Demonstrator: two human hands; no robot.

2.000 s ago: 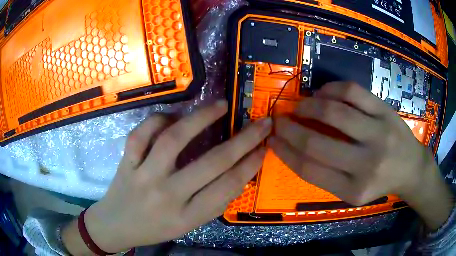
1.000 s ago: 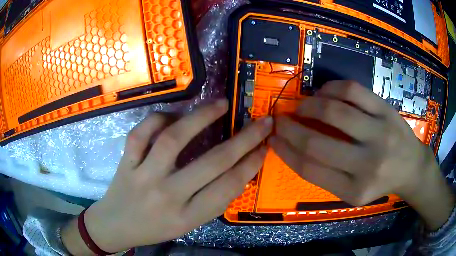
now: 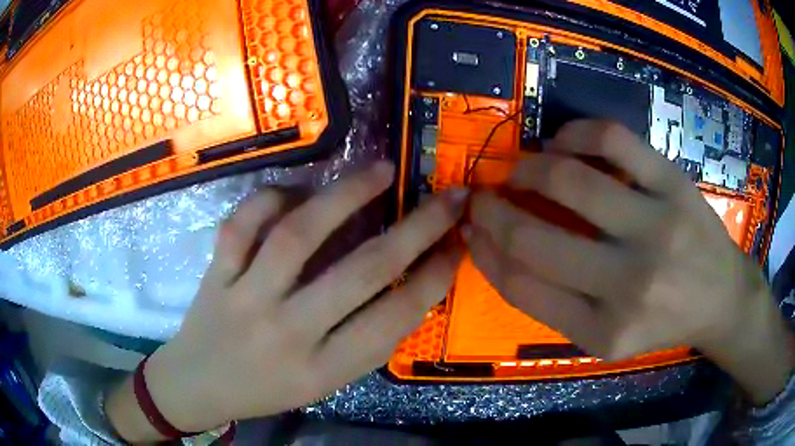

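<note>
An open orange rear housing [image 3: 510, 318] with a black rim lies in front of me. A thin dark cable [image 3: 485, 144] runs from the mainboard's left end down to my fingertips. The black speaker box [image 3: 464, 58] fills the upper left corner, and the mainboard [image 3: 597, 96] lies along the top edge. My left hand [image 3: 305, 296] reaches over the housing's left rim, its fingertips meeting my right hand's. My right hand [image 3: 593, 244] is over the housing with fingers bent and pinched at the cable's lower end. The fingers hide the cable's end and the contact.
Another orange housing [image 3: 148, 96] with honeycomb texture lies at the upper left. Part of a third unit [image 3: 697, 22] shows at the top right. Clear bubble wrap [image 3: 166, 235] lies under the housings, over white packing material [image 3: 78, 300]. A side board [image 3: 427, 144] sits along the left edge.
The housings have shifted slightly up and left in the picture. Both hands stay at nearly the same place on the cable, fingertips together.
</note>
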